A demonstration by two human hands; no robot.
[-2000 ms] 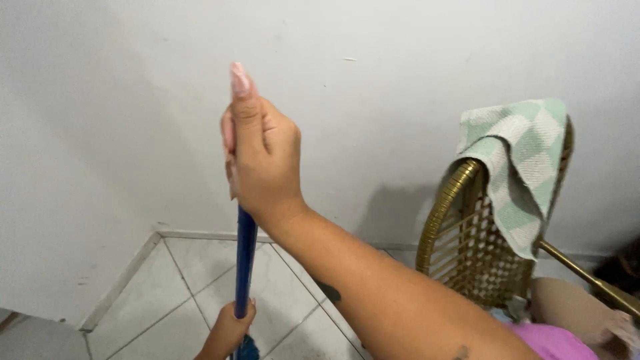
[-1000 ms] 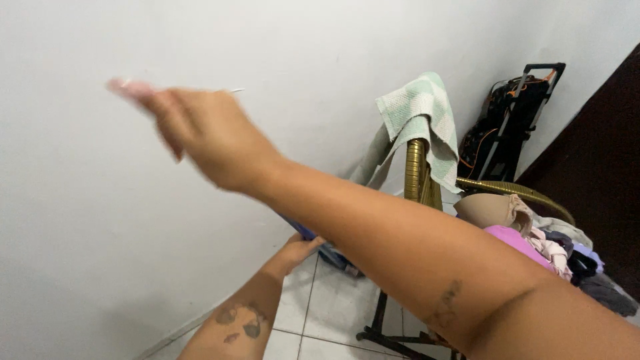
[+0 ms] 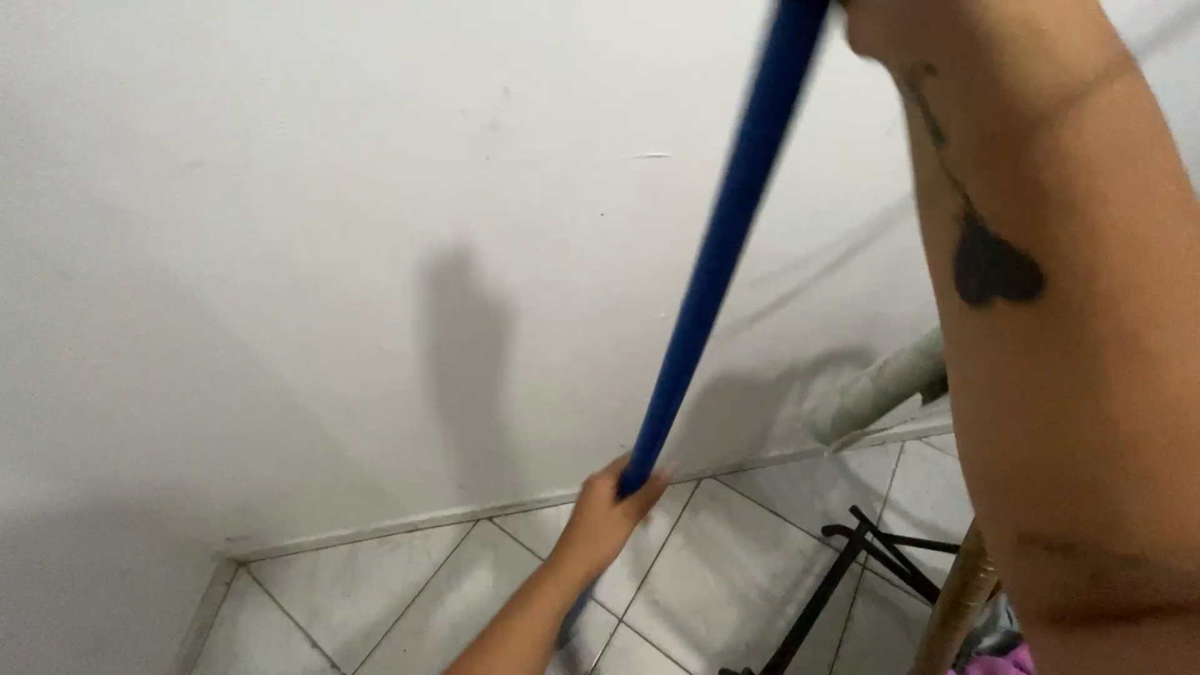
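A long blue pole (image 3: 717, 262) slants from the top edge of the head view down toward the tiled floor. My left hand (image 3: 614, 516) is closed around its lower part, and a short length shows again below that wrist. The pole's lower end is blurred and partly hidden by my forearm. My right hand (image 3: 867, 23) is at the top edge, beside the pole's upper part; its fingers are out of frame, so its grip cannot be seen. My right forearm, with a dark heart tattoo, covers much of the right side.
Pale walls meet in a corner at the left, above a baseboard (image 3: 375, 542) and white floor tiles (image 3: 422, 600). Black metal legs (image 3: 825, 591) stand at the lower right. A pale green cloth (image 3: 877, 389) hangs behind my forearm, and pink fabric (image 3: 1003, 661) shows at the bottom edge.
The view has swung back toward the wall corner. The blue pole, mostly hidden behind my right arm a second ago, now shows at length. My right hand has moved to the top edge.
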